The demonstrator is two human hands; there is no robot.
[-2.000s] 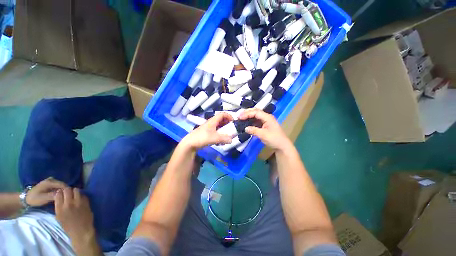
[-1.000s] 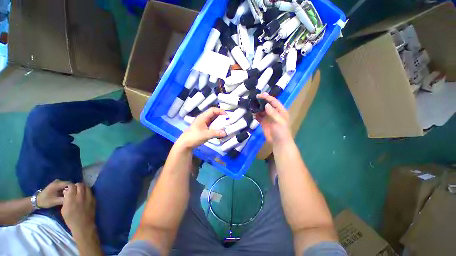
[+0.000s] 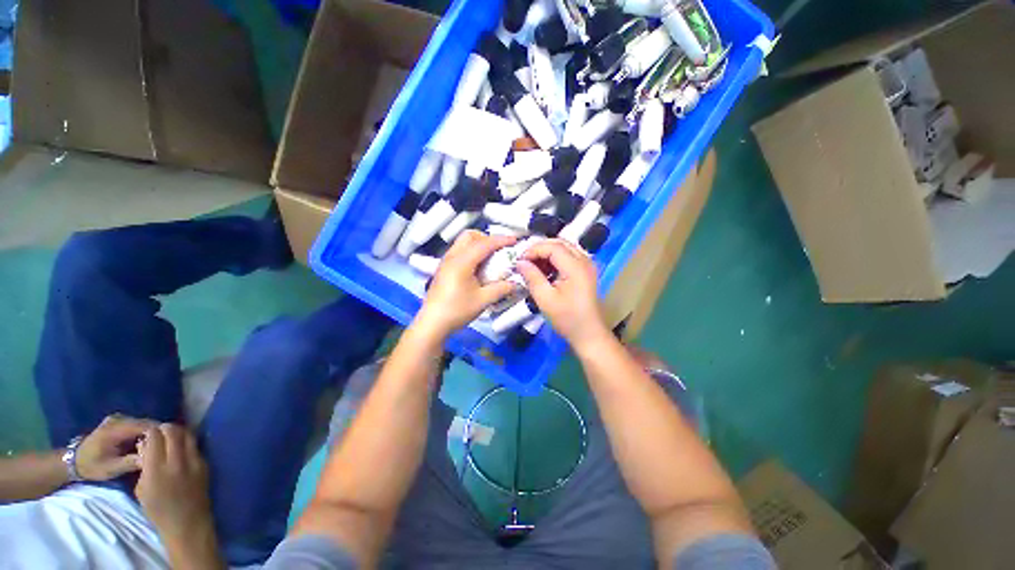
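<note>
A blue tote full of white units with black ends stands before my knees. My left hand holds a white unit in its fingertips over the near end of the tote. My right hand is against the same unit, its fingertips at the unit's right end. The fingers hide much of the unit, and I cannot tell whether a black end is on it. A white paper slip lies on the units. Opened shells with green circuit boards lie at the tote's far right corner.
An open brown carton stands left of the tote. A carton with loose pale pieces stands at the right. More cartons lie lower right. A seated person's legs and hands are at the left.
One second ago my hands were apart, with a dark piece in the right fingertips. Now my right hand has moved left and down to meet my left hand at the white unit.
</note>
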